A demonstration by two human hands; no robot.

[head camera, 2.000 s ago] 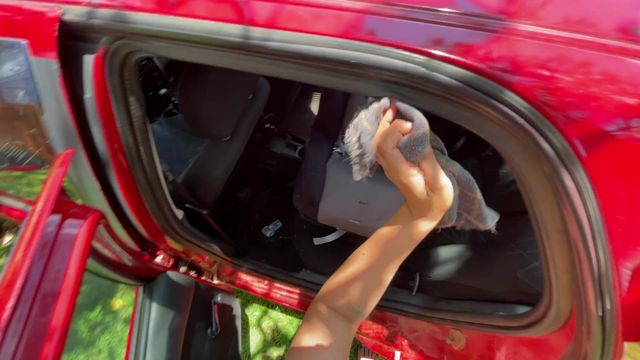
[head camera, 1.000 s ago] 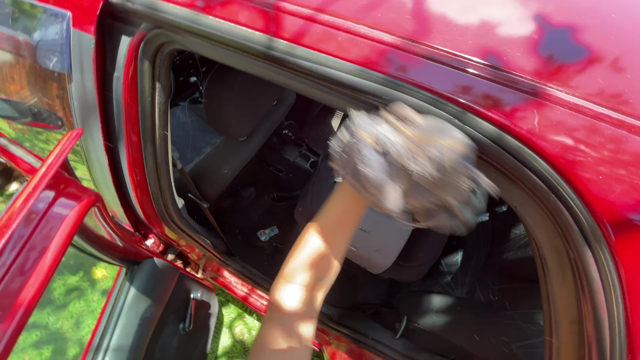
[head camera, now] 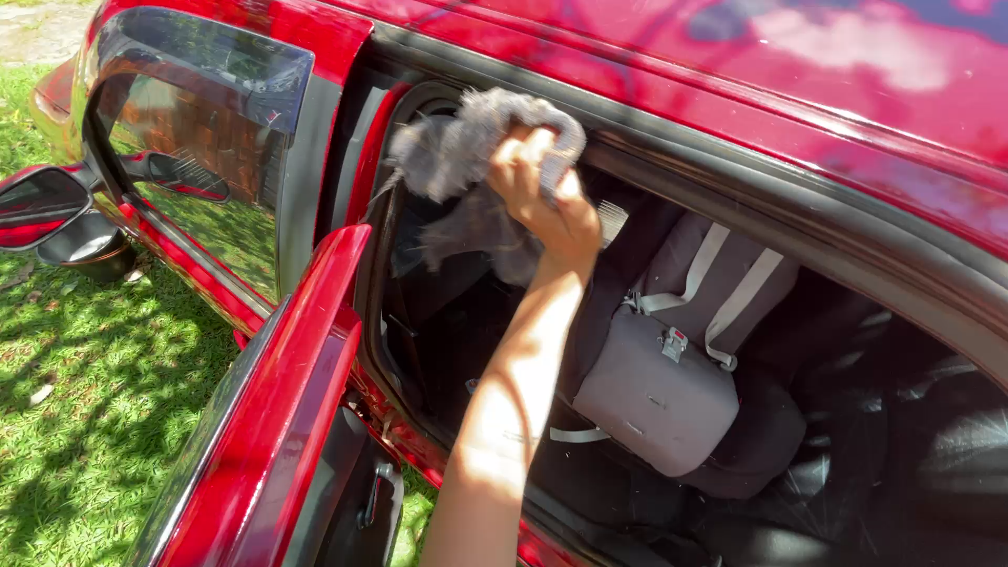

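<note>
My left hand is raised at the upper part of the red car's rear door opening. Its fingers are closed on a bunched grey fluffy cloth, parts of which hang loose and look blurred. The cloth is by the dark upper door frame, towards the front end of the opening; whether it touches the frame cannot be told. My right hand is not in view.
A grey child seat with pale straps stands inside. The open rear door juts out at lower left. Beyond it are the front door's window, a side mirror and a black bucket on grass.
My left hand has moved with the cloth towards the front end of the door opening. The view has shifted, showing more of the front door and the child seat.
</note>
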